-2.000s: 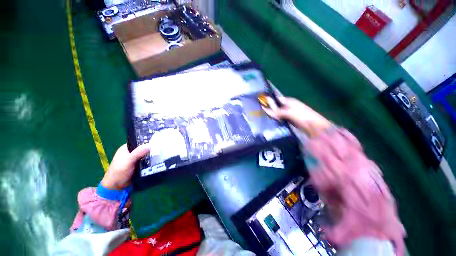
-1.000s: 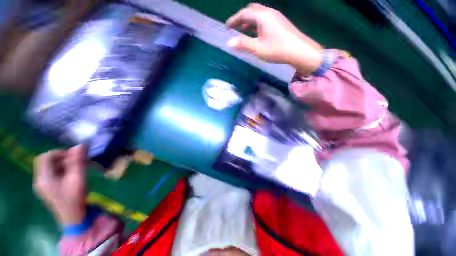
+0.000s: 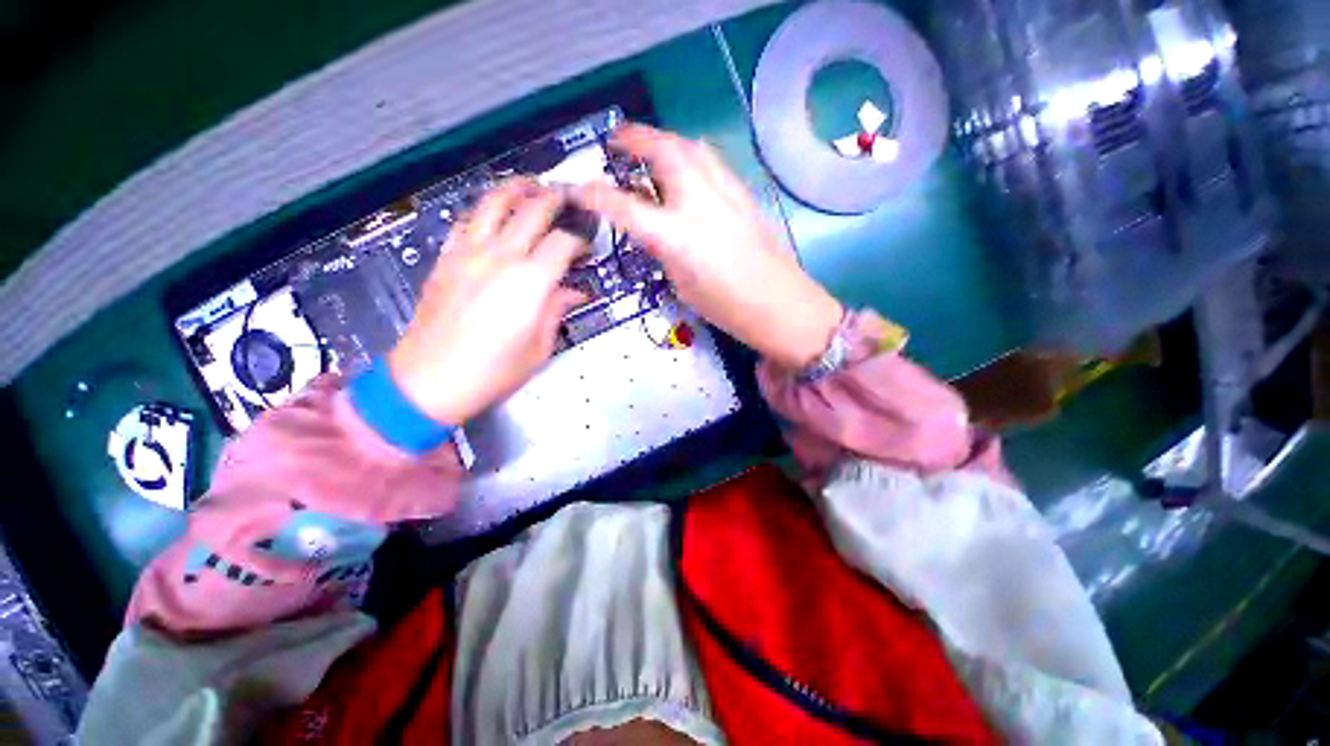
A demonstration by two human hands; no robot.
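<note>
An open laptop base (image 3: pixel 613 401) lies tilted on the green bench mat in front of me, silver part nearest me, electronics along its far half. A cooling fan (image 3: pixel 263 359) sits at its left side. My left hand (image 3: pixel 493 299) is over the middle of the board, fingers bent towards its right part. My right hand (image 3: pixel 708 241) is over the upper right corner, its fingers close to my left fingertips. A dark piece shows between the hands; whether either hand grips it I cannot tell. A small red and yellow piece (image 3: pixel 680 335) lies near the right edge of the silver part.
A loose white-and-black fan (image 3: pixel 150 455) lies on the mat at left. A large grey-white ring (image 3: pixel 780 110) with small red-and-white pieces inside stands at upper right. Clear plastic trays (image 3: pixel 1109 146) are stacked at far right. A grey ridged rail (image 3: pixel 314 131) runs behind the laptop base.
The laptop base I held at first was set down at left and is now out of view. The view has turned to another base on the mat, and both my hands are now over it.
</note>
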